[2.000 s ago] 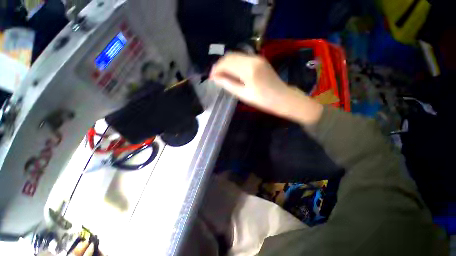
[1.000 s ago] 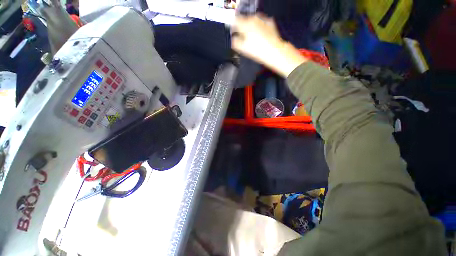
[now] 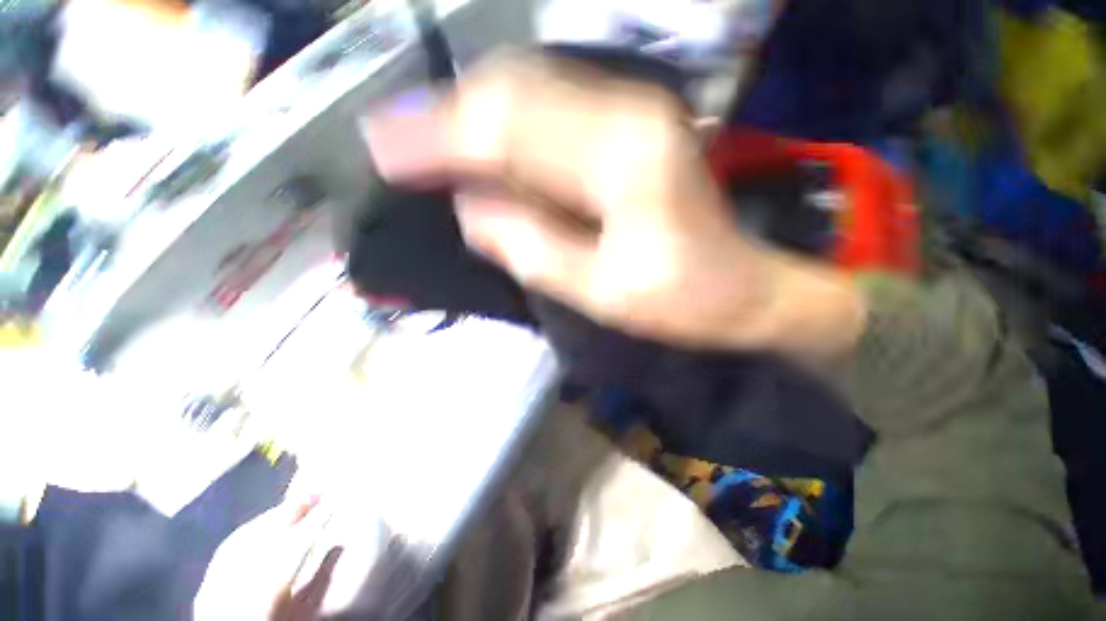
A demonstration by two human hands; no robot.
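Note:
The view is blurred. My right hand is above the table's right edge, its fingers curled on a dark cloth piece that hangs below it and spreads left over the table edge. My left hand is at the bottom left, washed out by glare, near the needle area; its grip is not clear. A dark grey garment panel lies left of it.
The pale sewing machine head stands at the left, its red lettering blurred. The bright white table ends in a slanting edge. A red plastic basket is behind my right wrist. Patterned cloth lies below.
My right hand has come from the back of the table toward me, bringing dark cloth with it. My left hand has come into view at the bottom. The camera view has shifted.

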